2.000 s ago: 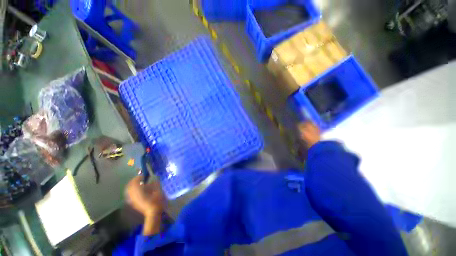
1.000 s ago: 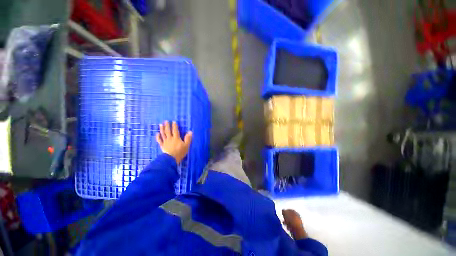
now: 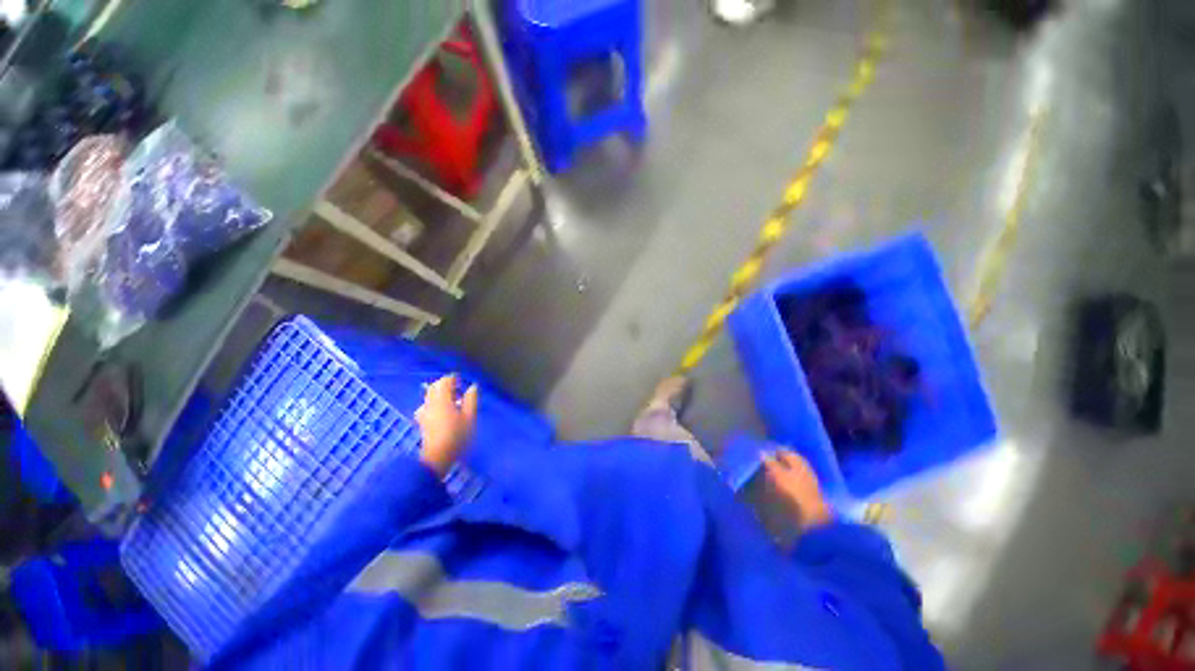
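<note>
A blue grid-topped crate (image 3: 269, 459) stands tilted in the view beside the bench, at lower left. My left hand (image 3: 447, 422) is at its right edge, fingers a little apart, with no object visible in it. A deep blue bin (image 3: 954, 347) on the floor at right holds a heap of dark small parts (image 3: 858, 374). My right hand (image 3: 796, 488) is at the bin's near left corner, beside a small blue patch. Blur hides whether its fingers grip anything.
The green bench (image 3: 334, 66) at left bears clear bags with purple (image 3: 177, 230) and copper-red contents and a white sheet. A blue stool (image 3: 577, 72) and a red stool (image 3: 452, 118) are beyond it. Yellow-black tape (image 3: 786, 197) crosses the floor. A black crate (image 3: 1117, 361) is far right.
The view has turned and moved; the cartons and the white board are out of view. My left hand has shifted from the crate's top to its edge. My right hand is now beside a bin.
</note>
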